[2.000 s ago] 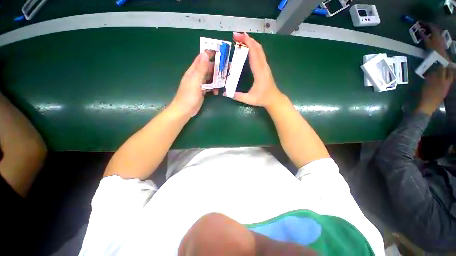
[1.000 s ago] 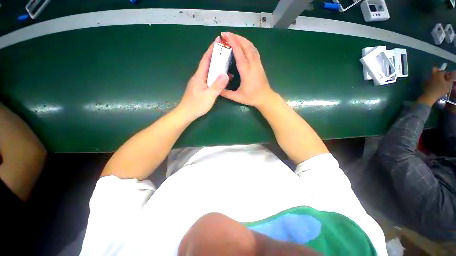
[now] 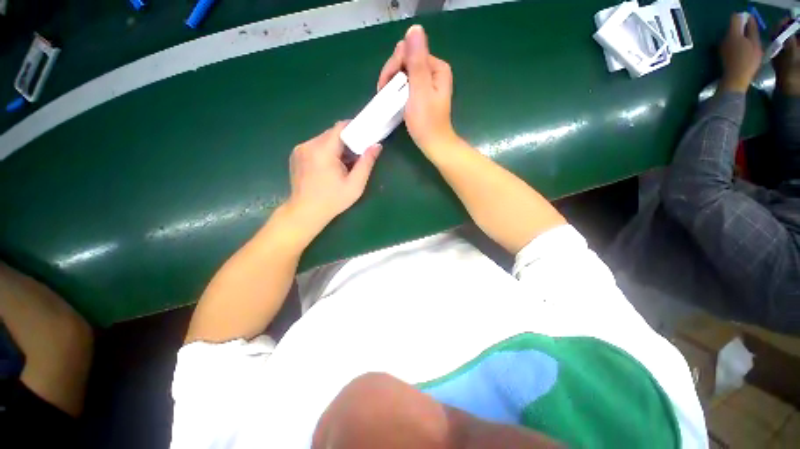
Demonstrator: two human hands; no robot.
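Note:
A white closed unit (image 3: 375, 114) is held between my two hands above the green ledge, seen edge-on and tilted, its upper end to the right. No blue shows on it. My left hand (image 3: 329, 171) grips its lower left end, with the thumb on the near side. My right hand (image 3: 425, 92) lies against its upper right end, fingers pointing up. The unit's broad faces are mostly hidden by its angle and my hands.
White front covers (image 3: 633, 39) lie in a loose stack on the green ledge (image 3: 219, 149) at upper right. A pale rail (image 3: 263, 39) borders the conveyor, which carries a white frame (image 3: 36, 68) and blue cylinders (image 3: 200, 12). Another worker's hands are at far right, an arm at left.
The open case with the blue cylinder and the white part came together between my hands. The unit has since tilted to the right, and my left hand has moved down its end. The view has turned.

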